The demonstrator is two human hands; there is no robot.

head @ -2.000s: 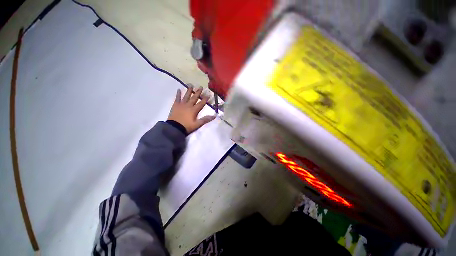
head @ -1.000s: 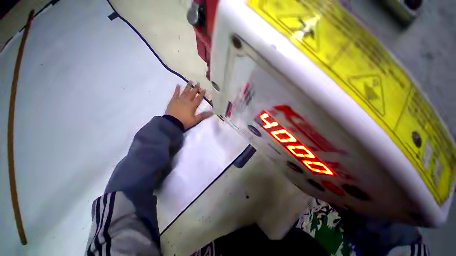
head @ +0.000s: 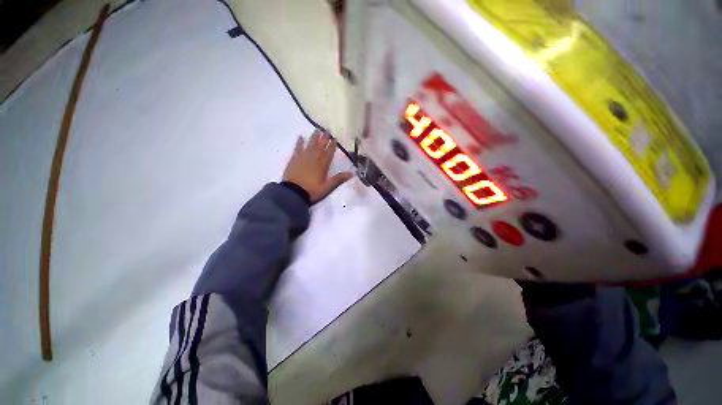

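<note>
The white-topped fabric lay (head: pixel 182 142) lies on the cream table, its dark edge showing. My left hand (head: pixel 315 166) rests flat on the paper near the edge, fingers slightly apart, holding nothing. The cutting machine's off-white control box (head: pixel 475 174) fills the upper right, with red digits reading 4000, round buttons and a yellow label. Small metal parts (head: pixel 366 170) show at the lay edge, just right of my left hand. The blade cannot be made out. My right hand is hidden behind the machine; only its dark sleeve shows at the lower right.
A long narrow brown strip (head: pixel 55 182) lies on the paper at the left. The cream table (head: pixel 388 316) shows below the lay's edge. Mixed fabric scraps (head: pixel 518 376) lie beyond the table edge at the bottom right.
The machine has turned and shifted along the lay edge, showing more of its digit panel. The base plate beside the lay's lower corner is no longer seen there. My left hand still rests on the paper.
</note>
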